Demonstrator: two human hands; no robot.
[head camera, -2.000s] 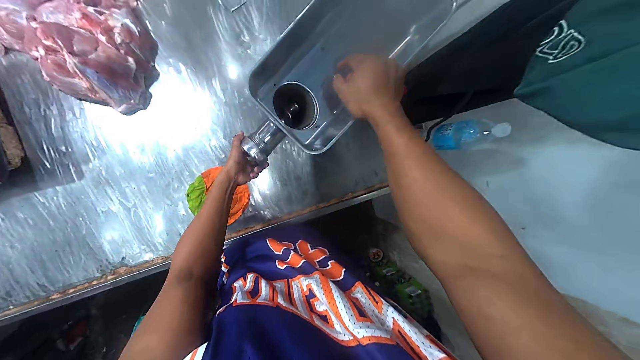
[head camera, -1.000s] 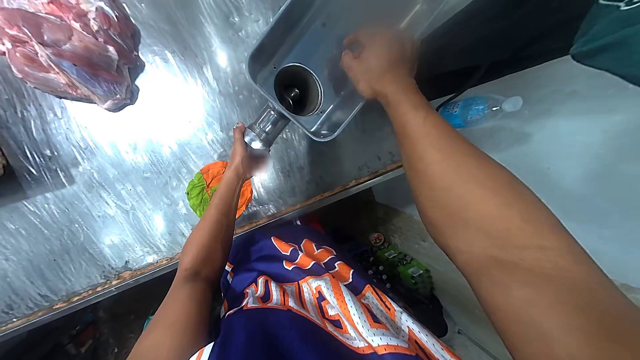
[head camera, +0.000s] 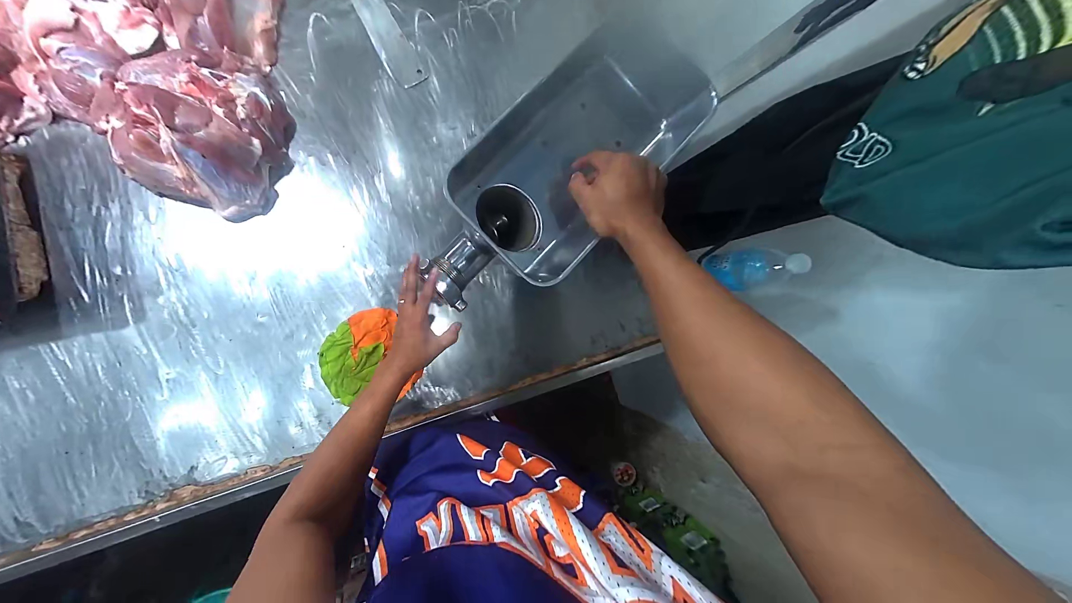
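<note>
A meat grinder stands on the metal-topped table; its rectangular metal tray (head camera: pixel 536 151) has a round feed opening (head camera: pixel 508 218) at the near left corner, with part of the screw visible inside. My left hand (head camera: pixel 416 327) is at the ring on the grinder's outlet (head camera: pixel 452 270), fingers spread, thumb apart; whether the fingertips touch it I cannot tell. My right hand (head camera: pixel 620 193) is over the tray's right side, fingers curled; its fingertips are partly hidden, and I see nothing held. An orange and green cloth (head camera: pixel 347 360) lies crumpled beside my left wrist.
Raw meat (head camera: pixel 201 126) is piled at the table's upper left, near a flat metal piece (head camera: pixel 389 42). A wooden object (head camera: pixel 25 226) is at the far left. On the right, a plastic bottle with blue liquid (head camera: pixel 745 268) lies near a person in a green shirt (head camera: pixel 963 167).
My left hand's fingers, wrapped around the grinder's outlet before, have spread away from it. My right hand has stayed over the tray. The view has shifted somewhat.
</note>
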